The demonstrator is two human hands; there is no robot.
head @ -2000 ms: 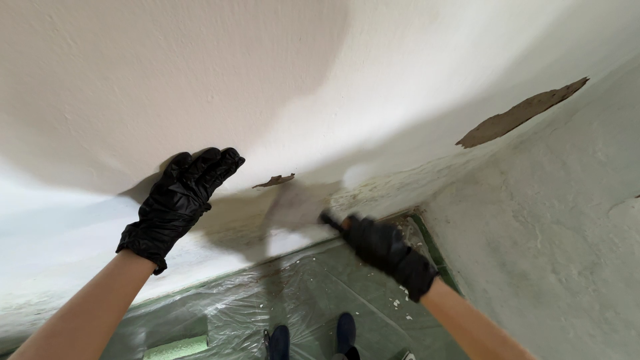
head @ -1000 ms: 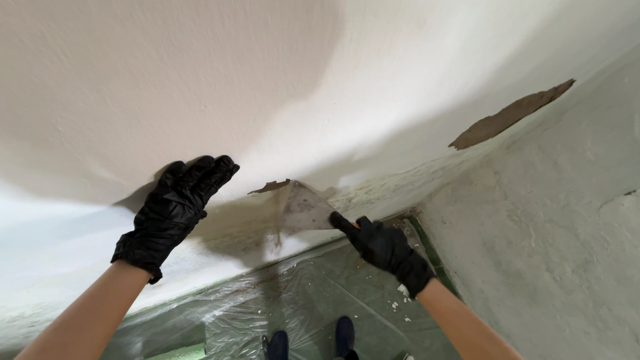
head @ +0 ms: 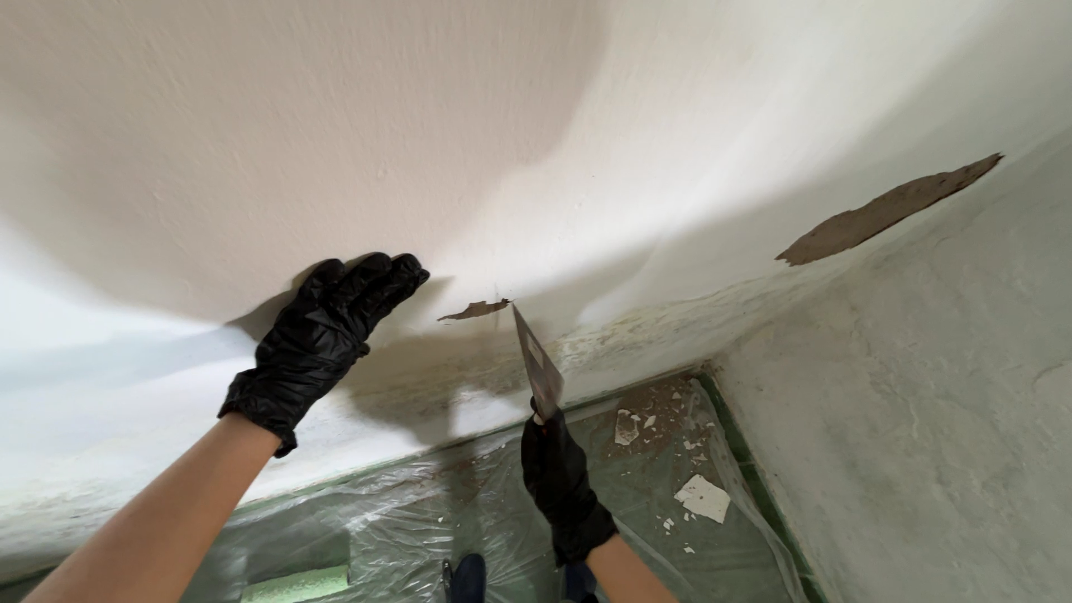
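My left hand (head: 318,347), in a black glove, rests against the painted wall (head: 469,126) with its fingers together and holds nothing. My right hand (head: 559,481), gloved in black too, grips a metal putty knife (head: 538,364) by its handle. The blade points up, seen at a steep angle, and its tip is at the right end of a small brown patch of bare wall (head: 477,311). Farther right, a longer brown bare patch (head: 892,211) runs up along the wall.
Clear plastic sheeting (head: 394,519) covers the floor, with plaster flakes (head: 703,498) on it near the corner. A second grey wall (head: 930,377) rises at the right. A pale green block-like object (head: 297,584) lies at the bottom left, and a dark shoe (head: 469,578) shows at the bottom.
My right hand has moved left and turned the putty knife, whose broad face showed a second ago and now appears narrow. My left hand stays on the wall.
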